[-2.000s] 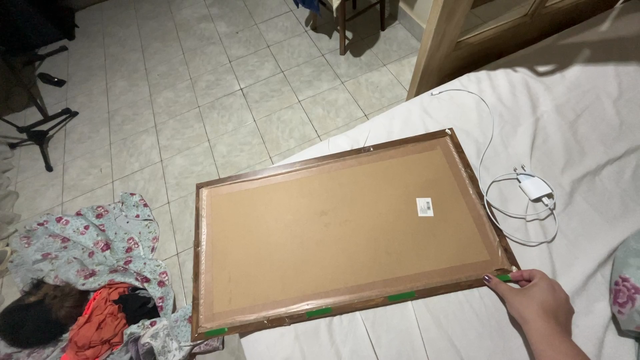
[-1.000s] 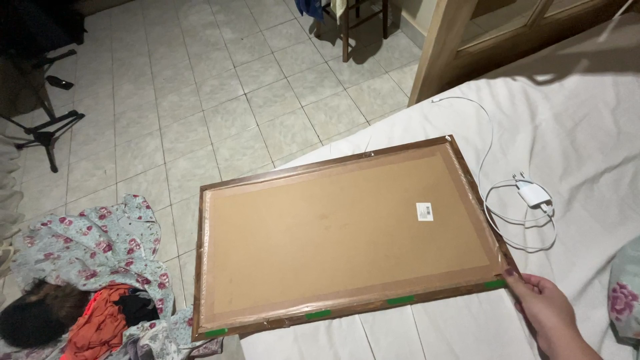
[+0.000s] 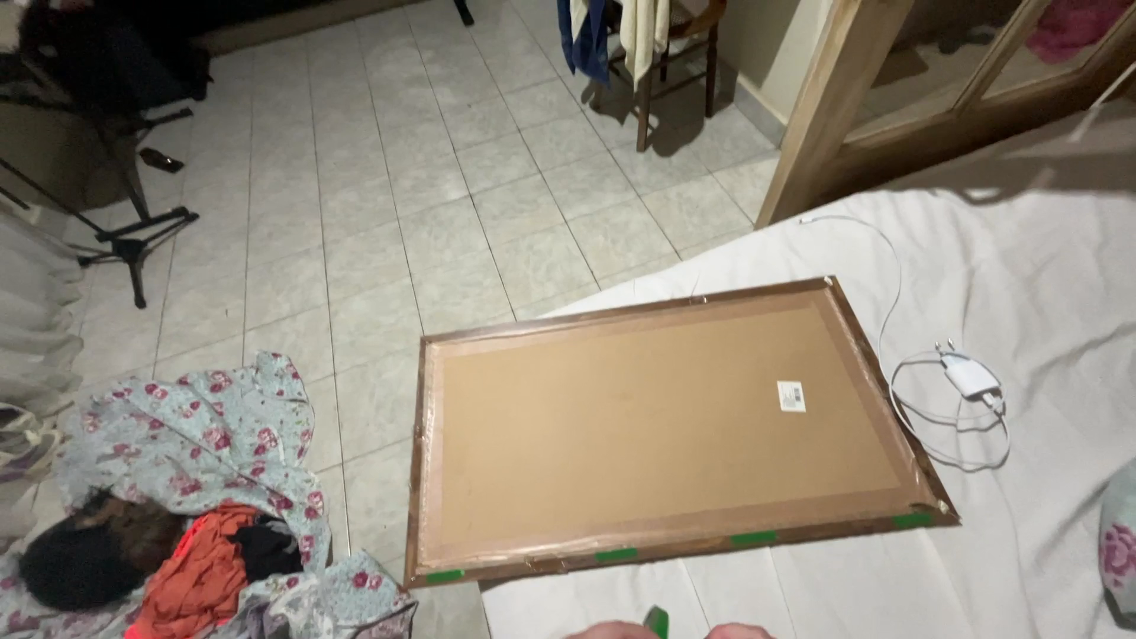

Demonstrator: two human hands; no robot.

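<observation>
A framed panel (image 3: 639,435) lies back side up on the white sheet, its wooden rim around brown backing board with clear tape along the edges. Green tape strips (image 3: 754,538) sit along its near rim, and a white label (image 3: 792,397) is on the board. At the bottom edge, only the top of my left hand (image 3: 612,631) shows, with a small green tape piece (image 3: 657,621) at its fingers. To the right of that piece is a sliver of my right hand (image 3: 738,631); its grip is hidden. Neither visible part touches the frame.
A white charger (image 3: 971,374) with its cable lies just right of the frame. Floral cloth (image 3: 213,426) and orange clothing (image 3: 200,568) are at the lower left. Beyond are a tiled floor (image 3: 373,195), a black stand (image 3: 133,235), a wooden chair (image 3: 643,111) and a wood-framed glass door (image 3: 816,115).
My right hand has left the frame's near right corner and is now at the bottom edge. My left hand has come into view there, beside a green tape piece. The frame stays on the sheet.
</observation>
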